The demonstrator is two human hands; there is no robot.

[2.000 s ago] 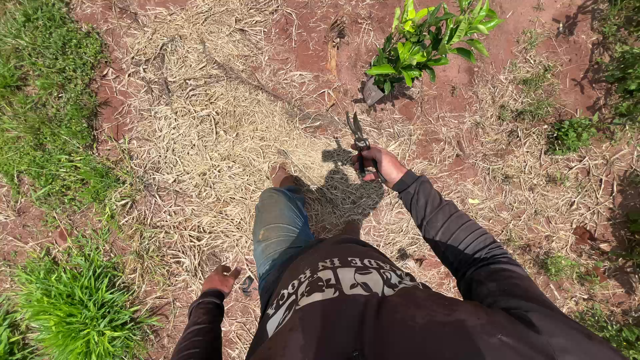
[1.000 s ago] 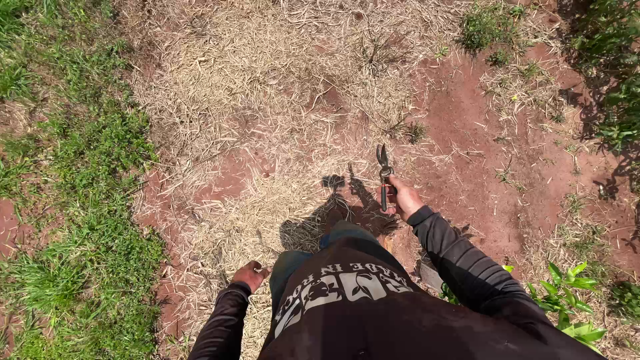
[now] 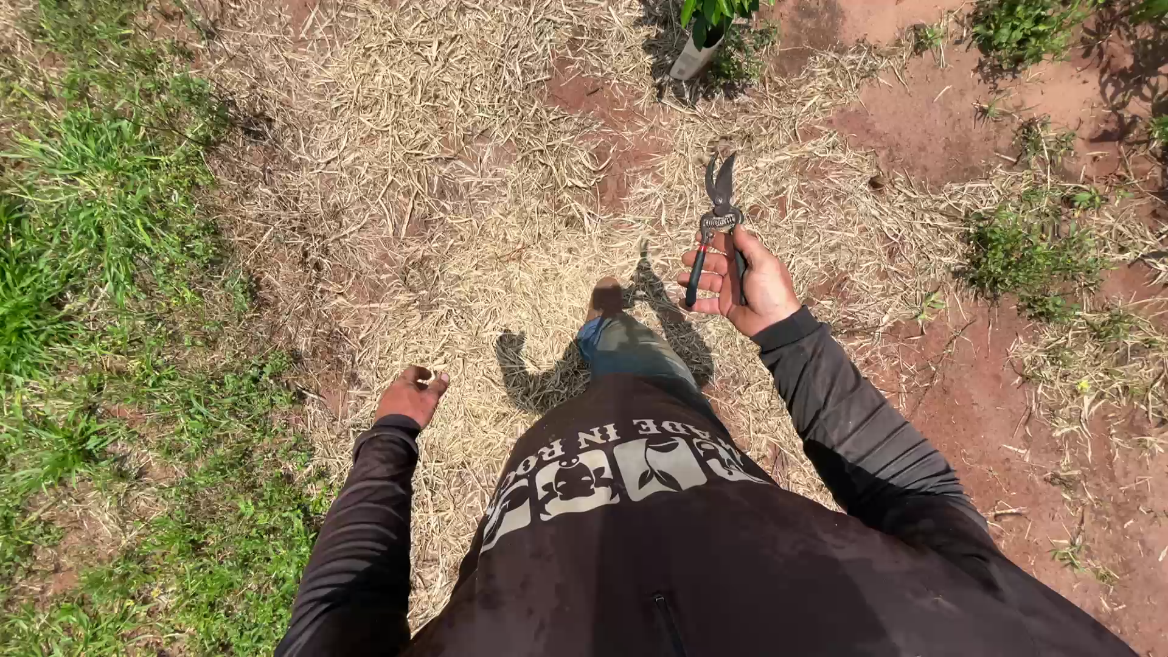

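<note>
My right hand (image 3: 750, 281) holds a pair of bypass pruning shears (image 3: 721, 219) by the dark handles, one of which has a red band. The blades point away from me and stand apart. My left hand (image 3: 413, 397) hangs low at my left side over the straw, fingers loosely curled, and I see nothing in it. Beyond the shears, at the top edge, a leafy green young plant (image 3: 716, 16) rises from a pale sleeve or container (image 3: 697, 55); its upper part is cut off by the frame.
Dry straw (image 3: 456, 228) covers the ground around my legs. Green grass (image 3: 109, 255) grows along the left. Bare reddish soil (image 3: 967, 411) lies to the right, with low weeds (image 3: 1031, 246) on it. My shadow falls in front of me.
The view has moved along the ground; a plant now shows at the top. The shears' blades have opened wider, and my right hand's palm and fingers now show more.
</note>
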